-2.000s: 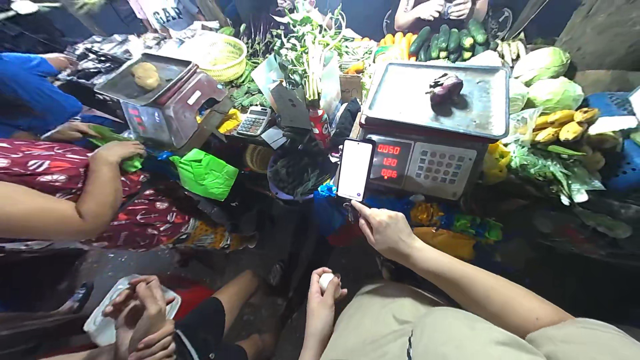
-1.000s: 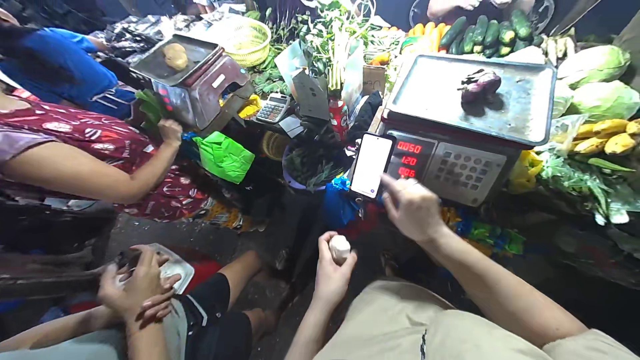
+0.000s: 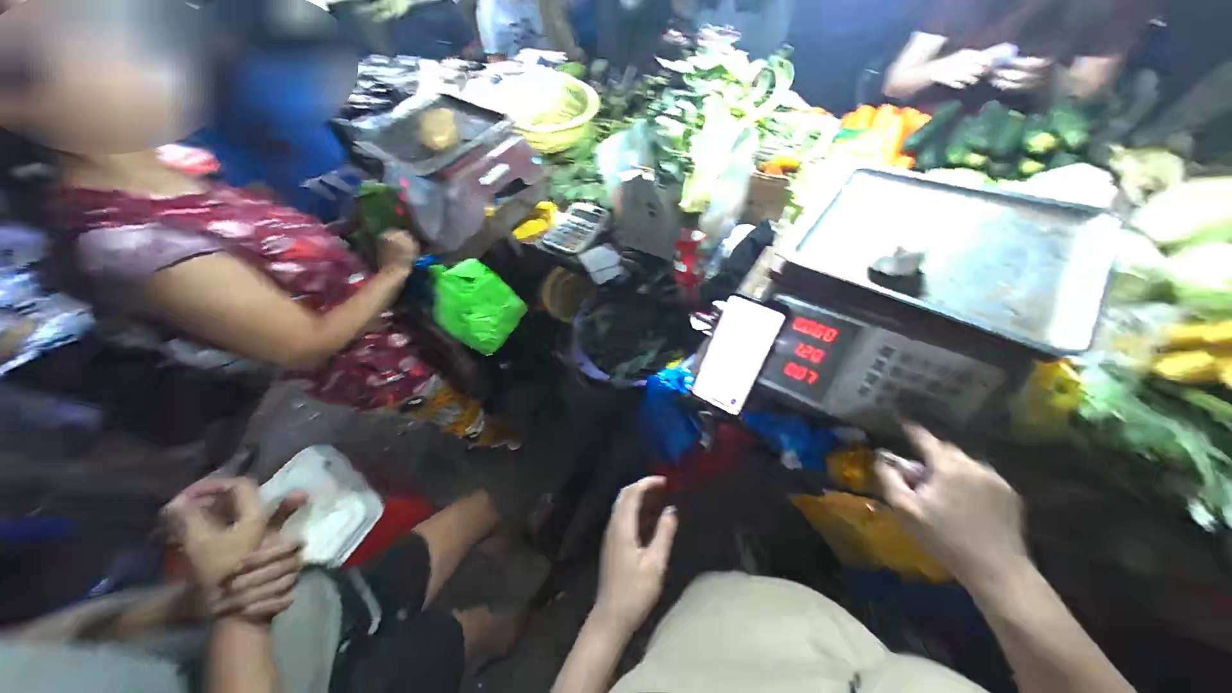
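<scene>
My left hand (image 3: 637, 549) is raised at the lower middle, thumb and fingers apart, with nothing in it. At the lower right, my right hand (image 3: 948, 496) holds a small purplish-white bulb (image 3: 905, 469), blurred, between thumb and fingers, below the keypad of a digital scale (image 3: 924, 371). On the scale's metal tray (image 3: 1001, 260) lies a small whitish and dark piece of produce (image 3: 897, 269). A smartphone (image 3: 739, 354) with a white screen leans at the scale's left end, beside the red-lit display.
People sit and stand at the left; one holds a white plastic container (image 3: 327, 505). A second scale (image 3: 462, 173), a green plastic bag (image 3: 476, 306), a calculator (image 3: 576, 228) and a dark-filled basket (image 3: 626, 337) are nearby. Vegetables line the back and right.
The purple produce seen on the tray earlier is gone from it, and a smaller piece lies there. My left hand has let go of the whitish bulb. My right hand has moved away from the phone.
</scene>
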